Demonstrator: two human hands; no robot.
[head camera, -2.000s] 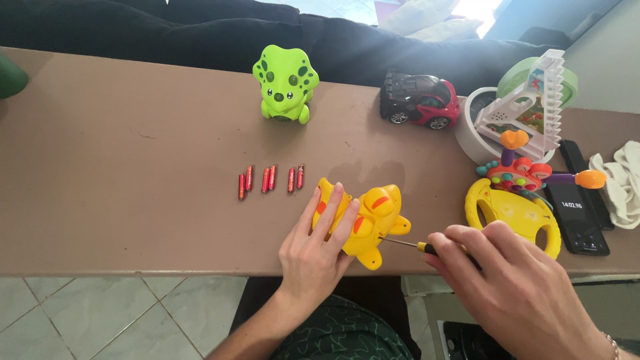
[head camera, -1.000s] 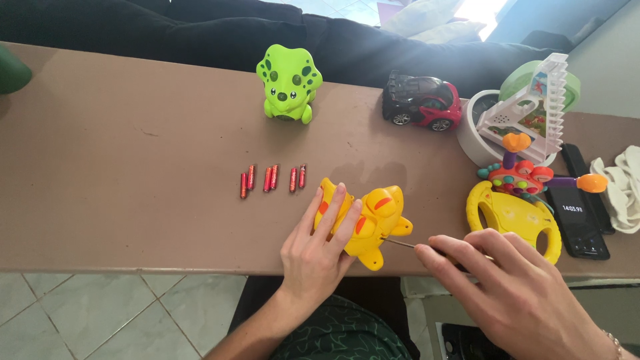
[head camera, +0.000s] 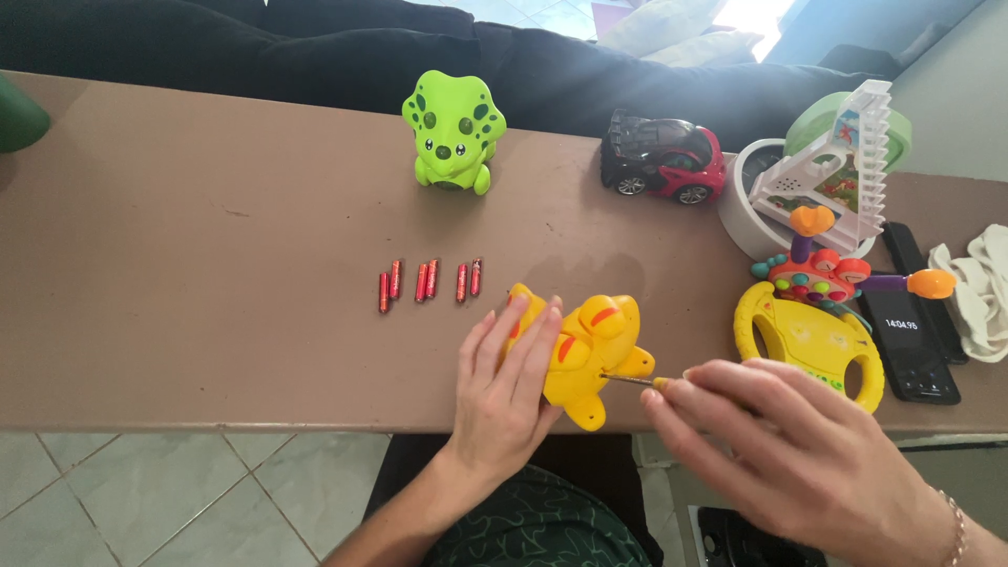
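Observation:
A yellow plastic animal toy (head camera: 571, 378) with orange markings lies near the front edge of the brown table. My left hand (head camera: 504, 378) is spread over its left part and holds it against the tabletop. In my right hand (head camera: 776, 433) is a screwdriver (head camera: 630, 379); the fingers wrap its handle and hide most of it. The shaft points left and its tip meets a small hole in the toy, between the body and the stubby limbs. Several red batteries (head camera: 427, 280) stand out on the table in pairs, up and left of the toy.
A green dinosaur toy (head camera: 455, 134) and a red and black toy car (head camera: 665, 161) are at the back. On the right are a white round container (head camera: 736, 213), a crab-like toy (head camera: 815, 276), a yellow toy steering wheel (head camera: 819, 339), a phone (head camera: 909, 346) and white cloth (head camera: 976, 291).
My right hand's fingers have shifted around the screwdriver's handle, while its tip remains at the yellow toy. My left hand has stayed on the toy.

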